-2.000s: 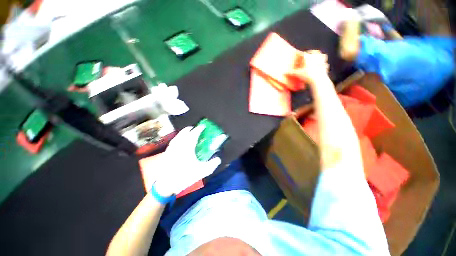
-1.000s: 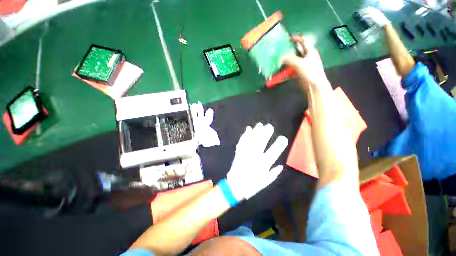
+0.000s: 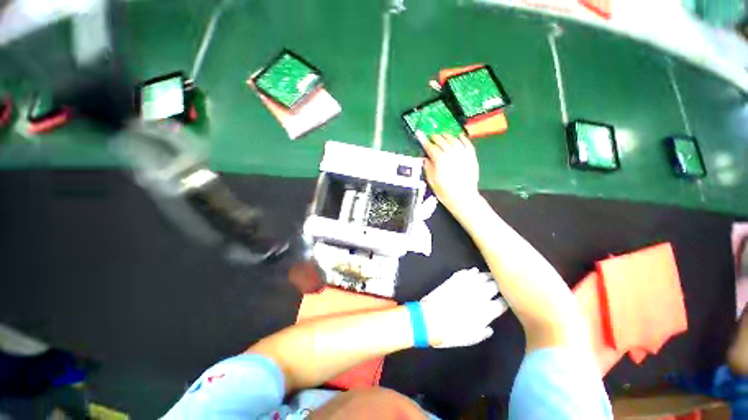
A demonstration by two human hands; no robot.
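My bare right hand [image 3: 453, 168] reaches over the green belt, its fingers closed on the near edge of a circuit board unit [image 3: 433, 120]. The fingertips overlap the board. Another circuit board unit [image 3: 477, 92] lies right beside it on a red-orange foam pad [image 3: 490, 125]. My left hand [image 3: 463, 310], in a white glove with a blue wrist strap, is over the black mat, empty with fingers apart. Its fingertips are close to my right forearm. A work pad [image 3: 358, 373] lies partly hidden under my left forearm.
The screw feeder [image 3: 365, 156] stands ahead, with a spare white glove [image 3: 422, 225] at its right. A blurred electric screwdriver [image 3: 221, 205] hangs left. More units [image 3: 593, 145] lie along the belt [image 3: 525, 172]. Foam pads [image 3: 644, 299] are stacked right. A person's arm [image 3: 740, 353] shows at the right edge.
The unit and pad that my right hand held in the air are now down on the belt. My right hand is now on the neighbouring unit. The view has turned, shifting the feeder right.
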